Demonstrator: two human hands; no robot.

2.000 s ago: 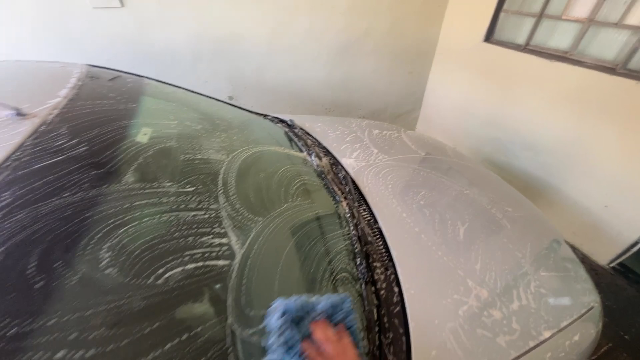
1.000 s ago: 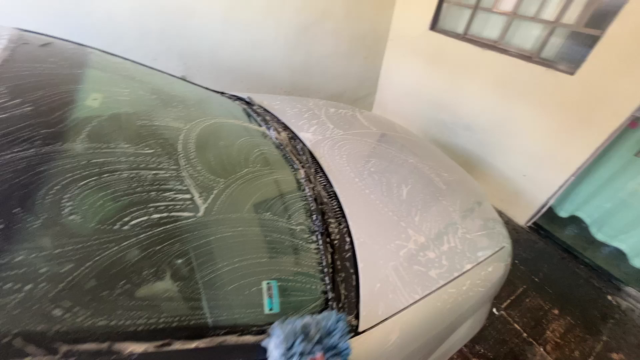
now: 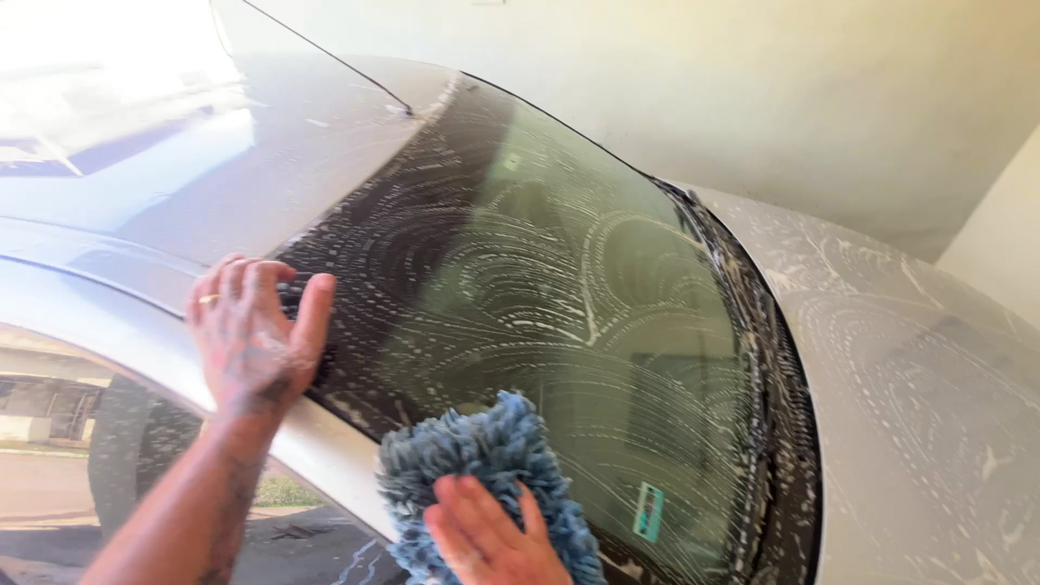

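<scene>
The car's windshield (image 3: 520,284) is streaked with curved lines of suds. My right hand (image 3: 496,536) lies flat, fingers spread a little, on top of a blue shaggy wash mitt (image 3: 487,455). The mitt rests across the lower side edge of the glass and the silver windshield pillar (image 3: 325,451). My left hand (image 3: 256,325), wet and wearing a ring, is spread at the corner where the roof meets the windshield and holds nothing. A sticker (image 3: 647,512) shows on the glass near its lower corner.
The silver roof (image 3: 325,146) carries a thin antenna (image 3: 349,69). Right of the windshield lie the dark, sudsy cowl (image 3: 772,406) and the soapy hood (image 3: 918,390). A side window (image 3: 49,455) is at lower left. A pale wall (image 3: 731,89) stands beyond the car.
The view has swung left toward the roof. My left hand has come into view at the roof corner. The mitt, earlier near the windshield's lower corner by the cowl, now lies farther up along the pillar.
</scene>
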